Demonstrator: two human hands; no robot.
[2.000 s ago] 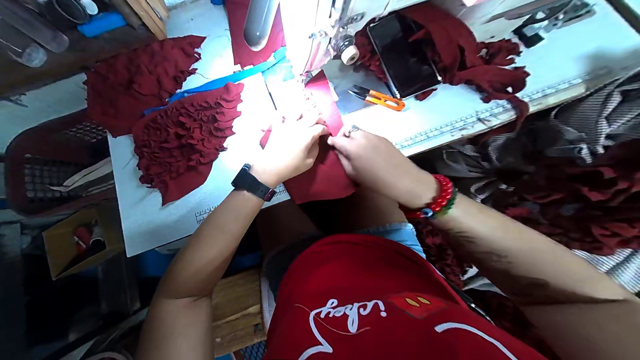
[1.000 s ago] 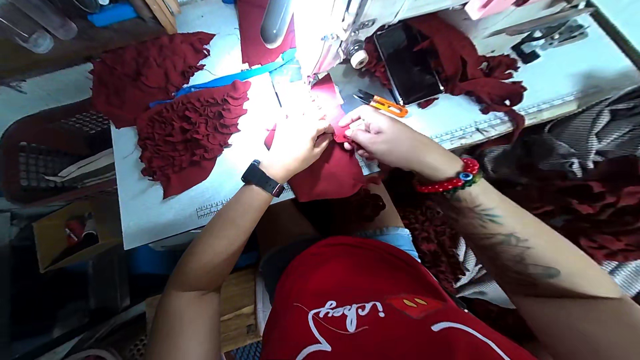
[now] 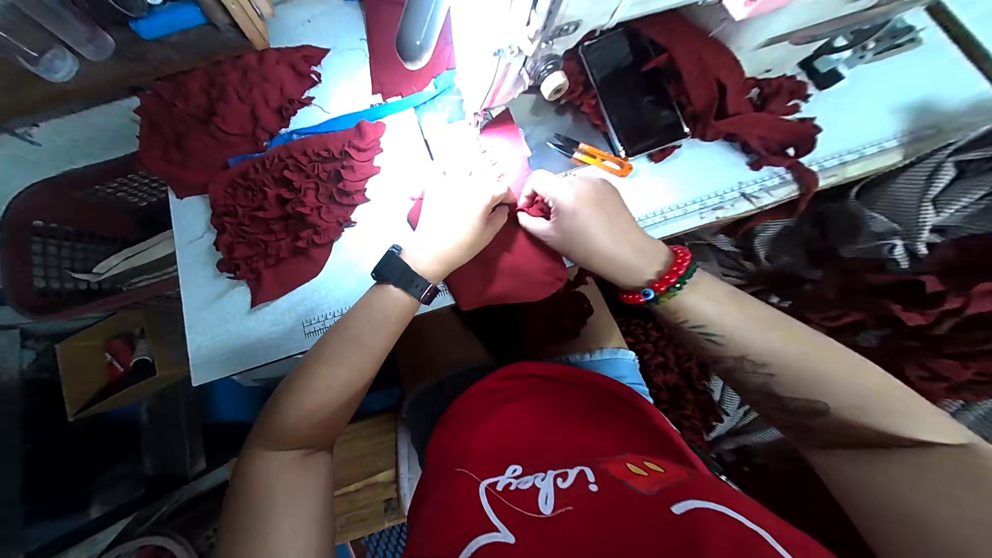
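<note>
A red fabric piece (image 3: 508, 267) lies at the front edge of the sewing table, reaching up toward the sewing machine (image 3: 535, 46). My left hand (image 3: 465, 221) presses on this piece, its fingertips pinching cloth near the middle; glare washes out part of the hand. Close on its right, my right hand (image 3: 577, 221) grips a bunched bit of red fabric (image 3: 535, 208) between thumb and fingers. Orange thread snips (image 3: 601, 158) rest just above my right hand. Two ruffled red panels (image 3: 294, 201) lie left of my hands.
A smartphone (image 3: 635, 89) lies among red fabric strips (image 3: 721, 93) right of the machine. Blue strips (image 3: 356, 116) cross the table behind a ruffled panel. A plastic basket (image 3: 46, 232) and an open cardboard box (image 3: 85, 364) stand at the left. Heaped cloth (image 3: 891, 310) lies at the right.
From two seconds ago to one second ago, my right hand moved from the red piece's right edge up near the snips. It is now lower, beside my left fingertips, holding bunched red cloth.
</note>
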